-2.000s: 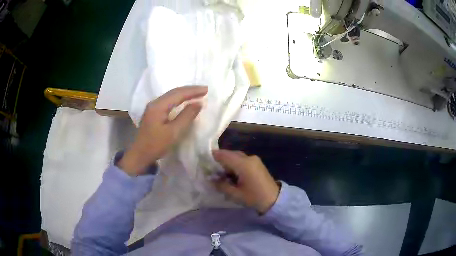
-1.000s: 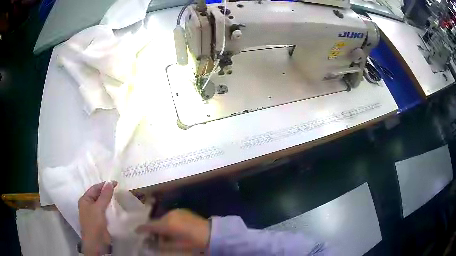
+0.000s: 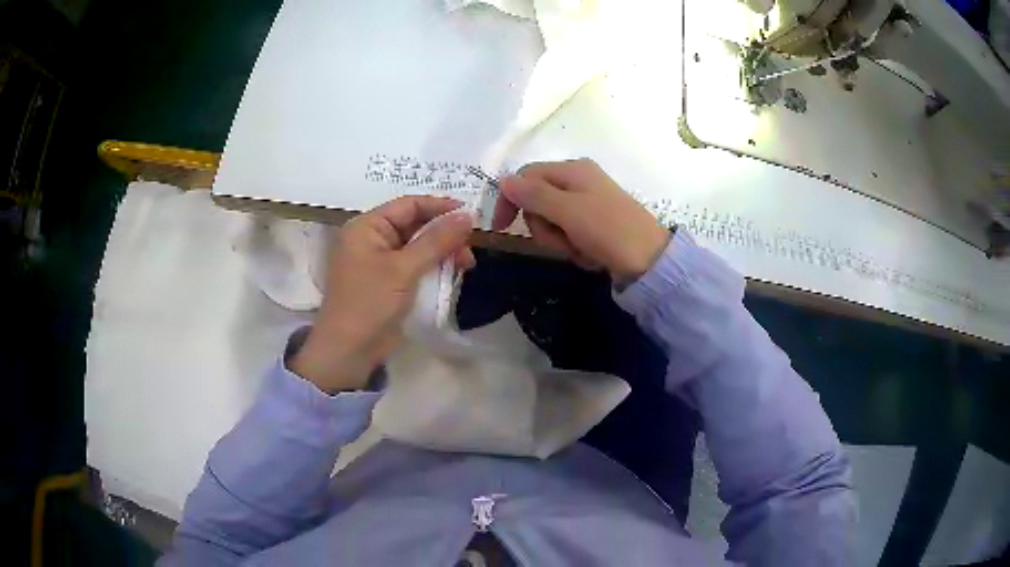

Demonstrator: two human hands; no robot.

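Note:
My left hand (image 3: 388,266) pinches the edge of a white fabric piece (image 3: 465,393) at the table's front edge. The rest of the piece hangs down and lies over my lap, with a pointed corner to the right. My right hand (image 3: 576,210) is beside it on the right, closed on a slim dark tool (image 3: 484,176) whose thin tips show above the fingers. The tips are near the fabric edge; whether they touch it I cannot tell. Most of the tool is hidden in the hand.
The white sewing table (image 3: 343,89) has a ruler scale along its front edge. More white cloth (image 3: 570,61) lies on it under the lamp. The sewing machine (image 3: 842,44) stands at upper right. A flat white cloth stack (image 3: 166,343) and a yellow handle (image 3: 155,157) are at left.
The view has swung back left from the machine. The fabric now hangs over my lap, my hands are close together at the table edge, and the tool tips are visible.

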